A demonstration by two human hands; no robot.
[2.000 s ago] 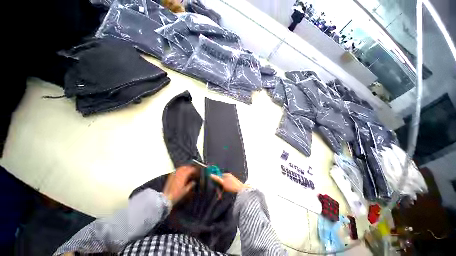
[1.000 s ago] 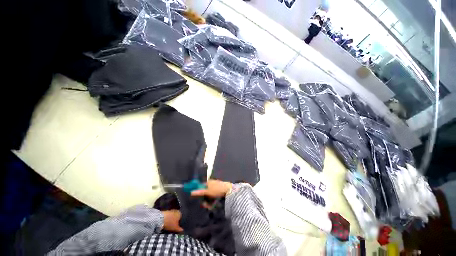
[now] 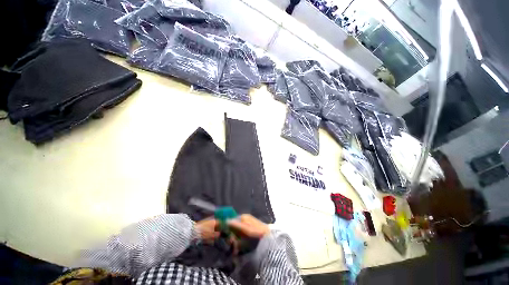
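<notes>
Dark trousers [image 3: 209, 178] lie on the cream table in front of me, both legs pointing away, the near part bunched under my hands. My right hand [image 3: 249, 227] holds teal-handled snips [image 3: 225, 216], their blurred metal blades pointing left over the cloth. My left hand [image 3: 207, 229] is close beside the snips, on the bunched dark cloth; its fingers are blurred and partly hidden, and it appears to grip the cloth.
Folded dark trousers [image 3: 67, 83] lie at the left. Bagged garments [image 3: 192, 55] are heaped along the back. A printed poly bag [image 3: 304, 181] lies right, with a checked red-black cloth [image 3: 342, 206], light blue cloth [image 3: 349, 236] and red object [image 3: 389, 205] beyond.
My left hand has moved up and right, beside the snips. The trouser legs have shifted closer together. The camera view has turned, so the table things sit further left.
</notes>
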